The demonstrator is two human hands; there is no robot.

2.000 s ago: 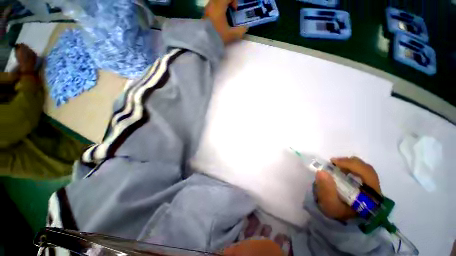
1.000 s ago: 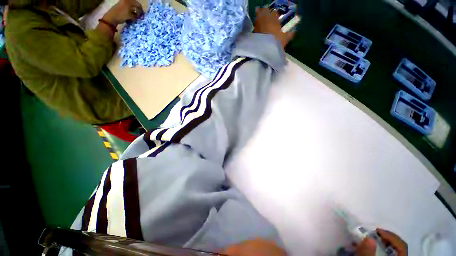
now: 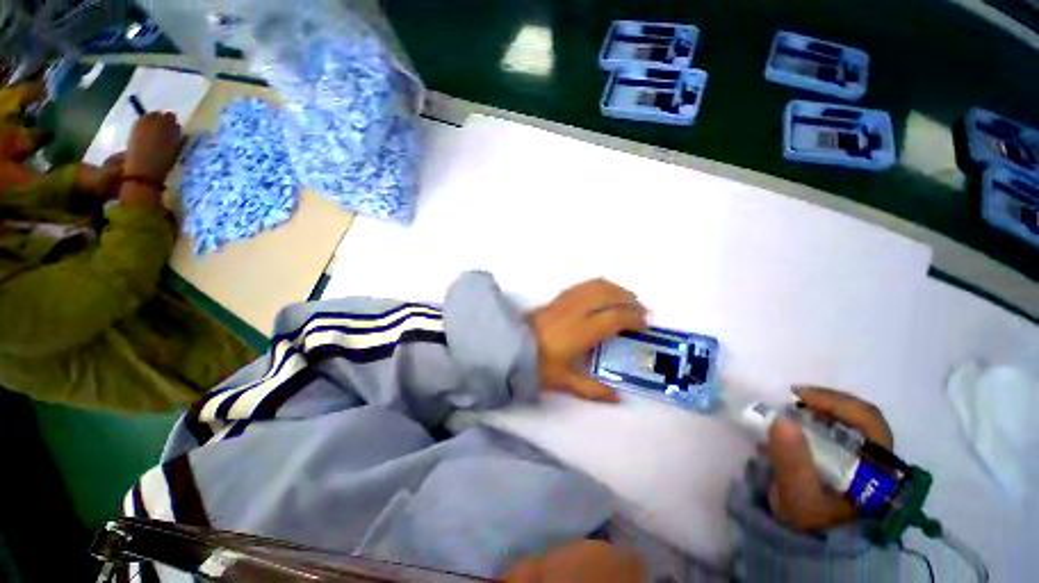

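Note:
A light blue housing [image 3: 655, 367] with black and silver areas inside lies over the white paper [image 3: 786, 273] in front of me. My left hand [image 3: 589, 339] grips its left end, thumb at the near edge and fingers at the far edge. Whether a second housing is under it, I cannot tell. My right hand [image 3: 826, 456] is closed around the glue syringe [image 3: 835, 453], which has a white and dark blue label and a green cap. The syringe's front end points left toward the housing's right end; its tip is blurred, and I cannot tell if it touches.
A dark green conveyor [image 3: 729, 137] at the back carries several blue housings [image 3: 837, 133]. A bag of small blue parts [image 3: 353, 131] and a loose heap [image 3: 239, 174] lie at the left, by a neighbouring person's arm [image 3: 142, 199]. A crumpled white wipe [image 3: 997, 416] lies at the right.
My left hand has come back from the conveyor to the paper with a blue housing in it. The syringe in my right hand now points at the housing. The view has turned.

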